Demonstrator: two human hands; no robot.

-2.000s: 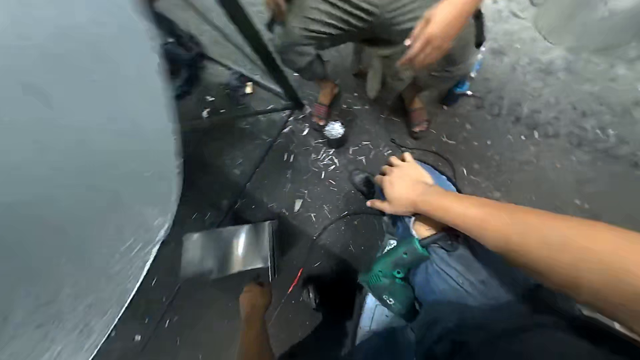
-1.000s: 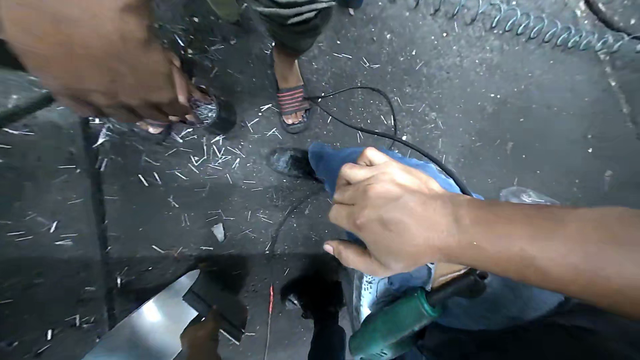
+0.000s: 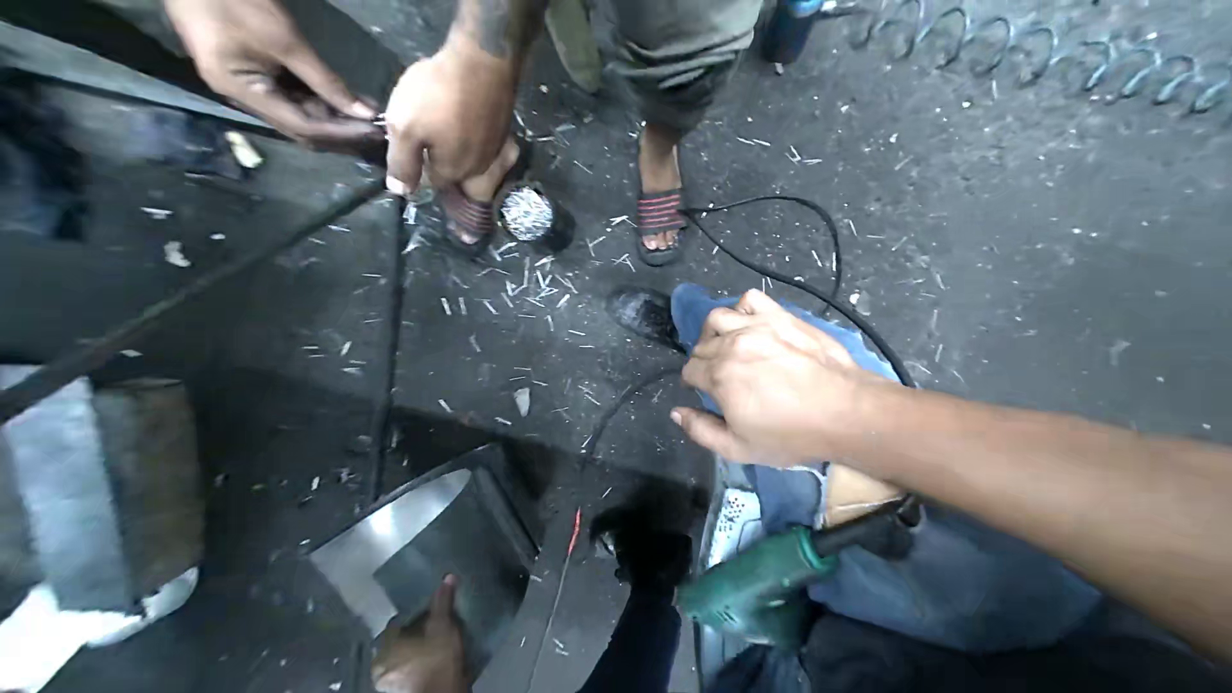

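At the lower left, my left hand [image 3: 423, 645] grips a bent, shiny sheet-metal piece [image 3: 462, 568] by its near edge, one finger lying along its face. My right hand [image 3: 770, 385] rests on my denim-covered knee, its fingers bent, the thumb apart and nothing visible in it. Below that hand, a green power drill [image 3: 756, 587] lies across my lap, its dark front end pointing right. A black cable [image 3: 799, 279] loops over the floor beyond my knee.
Opposite me a co-worker's hands [image 3: 443, 120] meet over a dark frame bar [image 3: 192, 284]. By their sandals stands a cup of metal bits [image 3: 527, 214]. Slivers litter the floor [image 3: 539, 356]. A coiled hose [image 3: 1059, 58] lies top right, a folded metal piece [image 3: 67, 491] far left.
The co-worker's hands have come together over the frame bar. The sheet-metal piece in my left hand has turned. My right hand stays on my knee, fingers more bent than two seconds ago. The view has shifted.
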